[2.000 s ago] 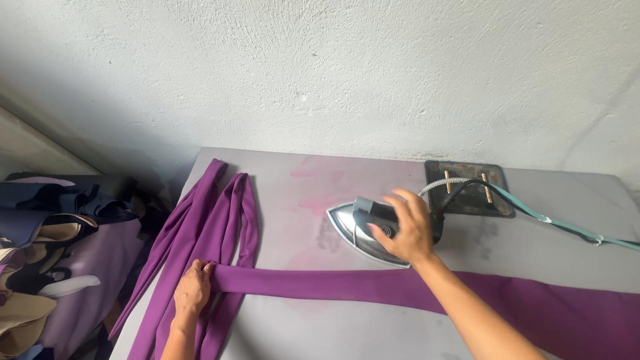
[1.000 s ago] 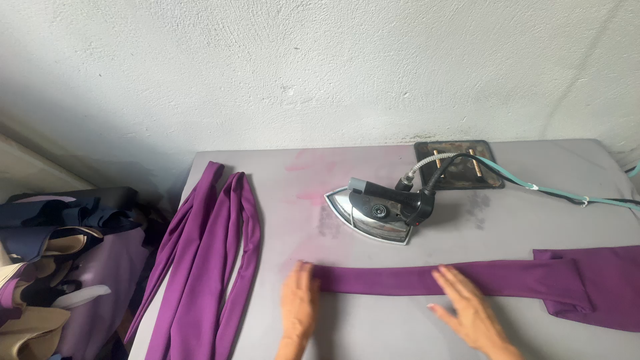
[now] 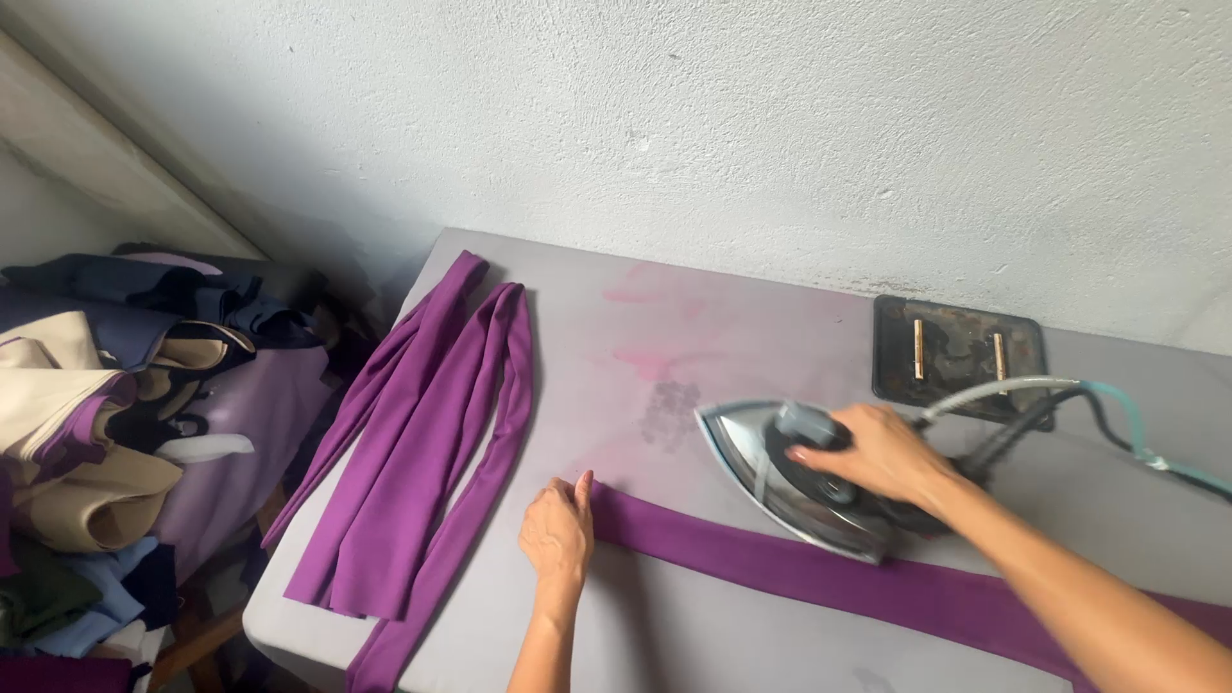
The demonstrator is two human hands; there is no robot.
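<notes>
My left hand (image 3: pixel 558 529) pinches the left end of a long purple fabric strip (image 3: pixel 712 553) that runs to the right across the grey padded ironing table (image 3: pixel 616 375). My right hand (image 3: pixel 881 457) is closed around the handle of a steam iron (image 3: pixel 799 481). The iron's soleplate tip points up and left, and its lower rear edge overlaps the strip's upper edge. Several more purple fabric strips (image 3: pixel 414 443) lie in loose folds left of my left hand, partly over the table's near edge.
A dark metal iron rest (image 3: pixel 948 351) with two pale bars lies near the wall. A hose and cable (image 3: pixel 1107 404) run from the iron to the right. Heaped fabric pieces (image 3: pixel 125 414) stand left of the table. A rough white wall (image 3: pixel 722 135) borders the back.
A second ago both hands lay on the strip and the iron stood untouched behind it. My right hand has since taken the iron's handle, and the iron has come nearer, over the strip's edge.
</notes>
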